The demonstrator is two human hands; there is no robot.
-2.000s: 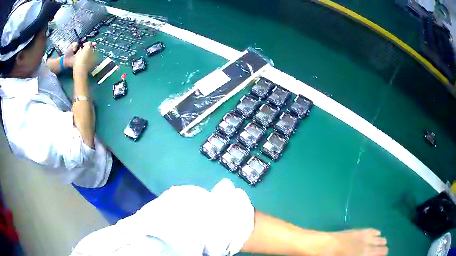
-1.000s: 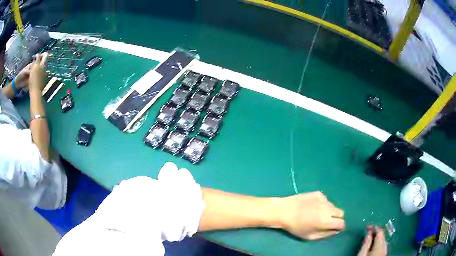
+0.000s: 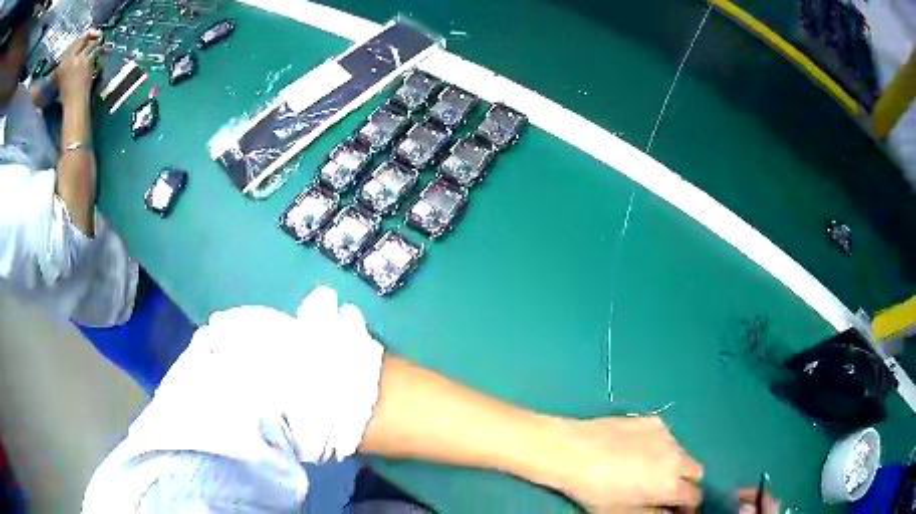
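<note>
My left hand (image 3: 643, 467) is bare and rests low over the green mat, its fingers curled; whether it holds anything is hidden. My right hand (image 3: 751, 500) is cut off by the bottom edge, just right of my left fingertips. A thin dark tool (image 3: 763, 490), perhaps tweezers, stands up from its fingers. A thin pale strand (image 3: 643, 411) lies bent on the mat just behind my left hand. Rows of black square modules with silver centres (image 3: 388, 187) lie beyond my left forearm.
A long dark strip in clear plastic (image 3: 311, 100) lies left of the modules. A black box (image 3: 836, 379) and a white bowl (image 3: 851, 464) stand at right. A person in white (image 3: 50, 241) works at left. A white edge strip (image 3: 693, 196) borders the dark green belt.
The view has shifted, and the bench scene sits higher. My left hand was spread open at first, then curled. My right hand came into view and now shows a thin dark tool.
</note>
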